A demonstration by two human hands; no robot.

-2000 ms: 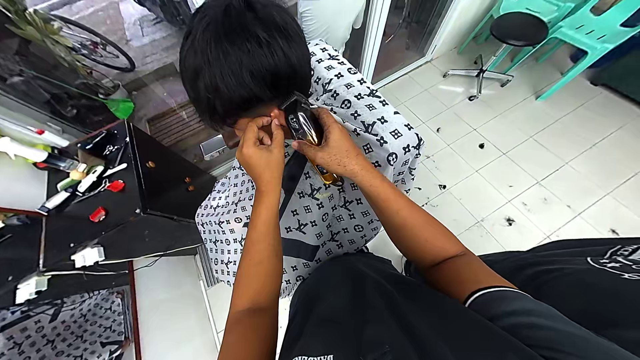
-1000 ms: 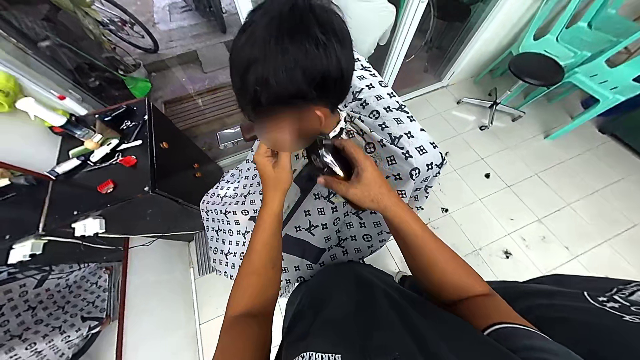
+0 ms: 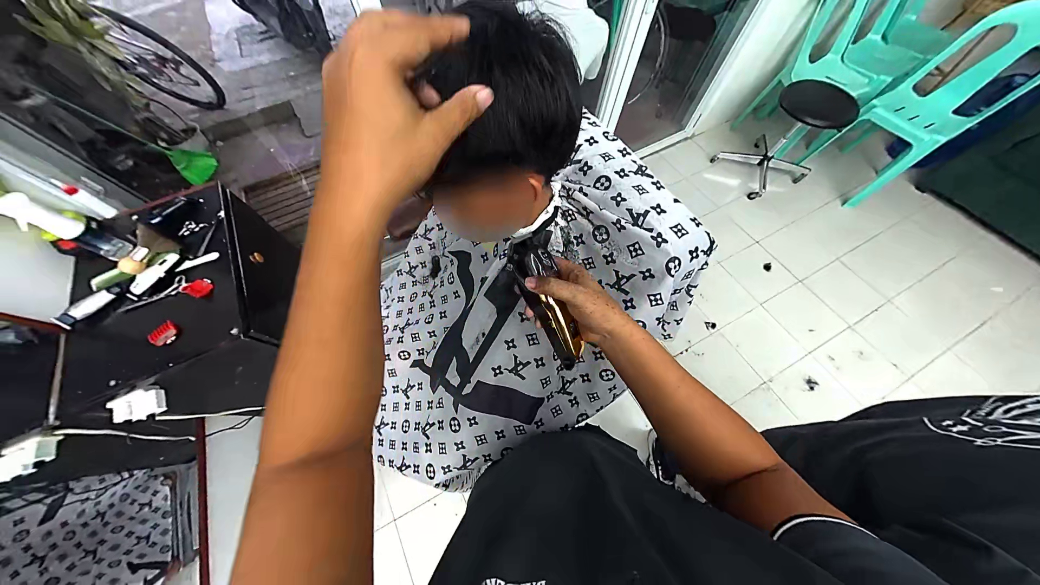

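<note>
A seated person with short black hair wears a white barber cape with a black pattern. My left hand is raised at the left side of that head, thumb and fingers apart, with nothing seen in it. Whether its fingertips touch the hair, I cannot tell. In my right hand is a black and gold cordless hair clipper, held in front of the cape below the person's chin. The clipper's head points up towards the neck.
On the left, a black counter carries combs, clippers, bottles and a red clipper guard. A black wheeled stool and green plastic chairs stand at the upper right. Hair clippings lie on the tiled floor.
My left hand has risen from beside the person's face to the side of the hair, its fingers now spread. My right hand has lowered the clipper from near the ear to below the chin.
</note>
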